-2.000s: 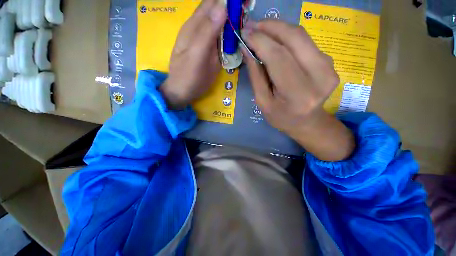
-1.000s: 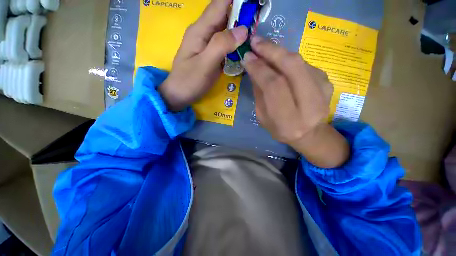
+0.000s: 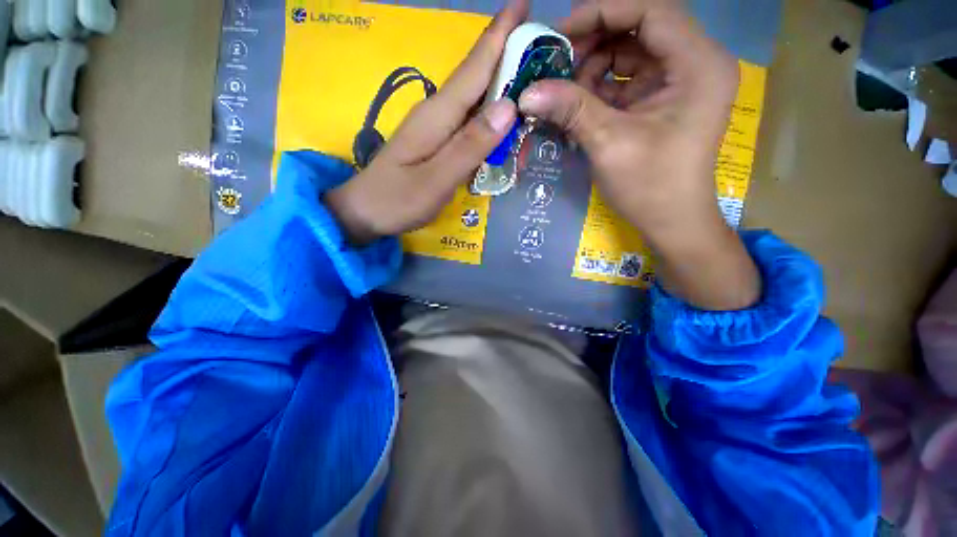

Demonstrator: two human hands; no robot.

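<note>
A white housing shell (image 3: 493, 180) is held above the printed carton, its open side facing me. A blue battery (image 3: 501, 149) lies inside it. A green circuit board (image 3: 544, 64) sits at the shell's far end. My left hand (image 3: 425, 157) grips the shell from the left, its thumb over the battery. My right hand (image 3: 656, 115) is at the right, its thumb and a finger on the board's edge. A thin red wire shows beside the battery. Part of the battery is hidden by the left thumb.
The grey-and-yellow printed carton (image 3: 378, 283) lies on the brown bench (image 3: 829, 189). Stacked white housings (image 3: 47, 178) stand at the far left. A cardboard box (image 3: 63, 283) is below left. A metal bracket (image 3: 913, 42) and white scraps (image 3: 937, 150) are at the right. A person's pink sleeve shows lower right.
The green board has moved from beside the battery's near part to the shell's far end. The right hand has moved up with it. The shell now shows lower in view.
</note>
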